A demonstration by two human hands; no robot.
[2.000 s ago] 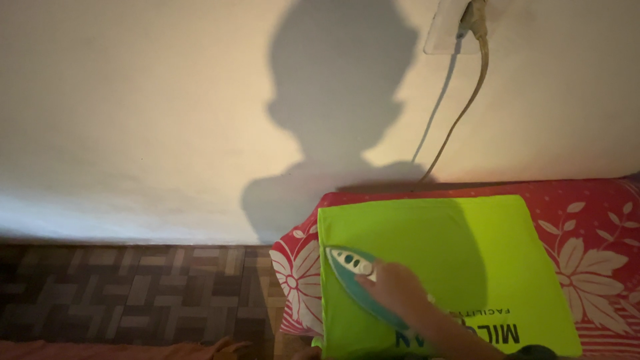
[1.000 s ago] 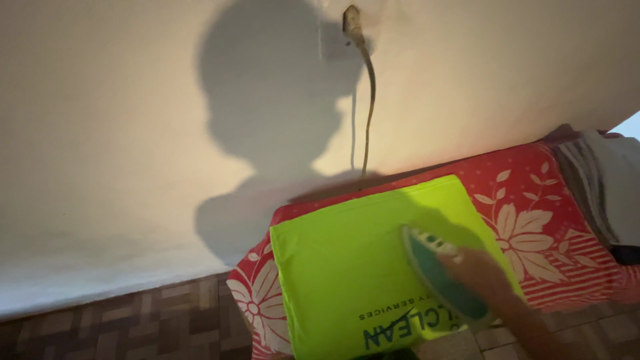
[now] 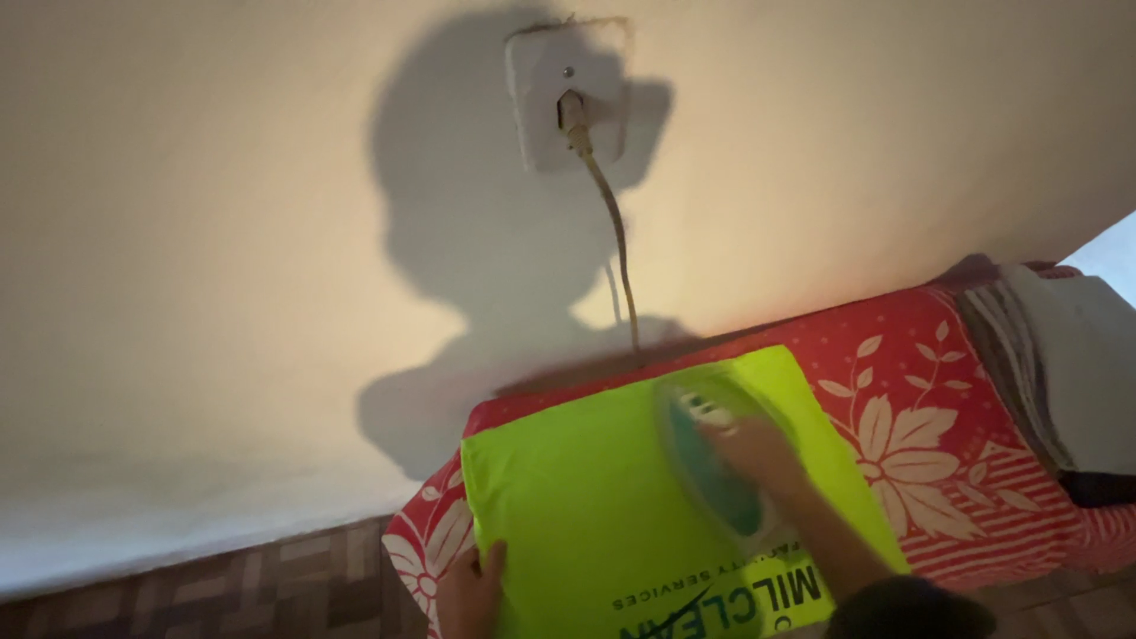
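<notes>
My right hand [image 3: 754,453] is closed around the handle of a teal and white clothes iron [image 3: 714,470], blurred by motion. The iron rests over a folded neon yellow-green garment [image 3: 568,497], which bears dark printed lettering. At the lower left, my left hand [image 3: 475,586] lies at the garment's left edge, partly cut off by the frame; how firmly its fingers touch the cloth is not clear. Under the garment is a red cloth [image 3: 914,426] with white flowers and stripes.
A cord [image 3: 621,240] hangs from a white wall socket [image 3: 532,98] behind the red cloth. Folded grey and dark fabrics [image 3: 1056,364] lie at the right end. Brown patterned floor [image 3: 311,568] shows at the lower left. A head-and-shoulders shadow falls on the wall.
The iron has moved from the garment's left edge to its right part, and since one second ago toward its far edge. My left hand has come into view. The view has shifted right.
</notes>
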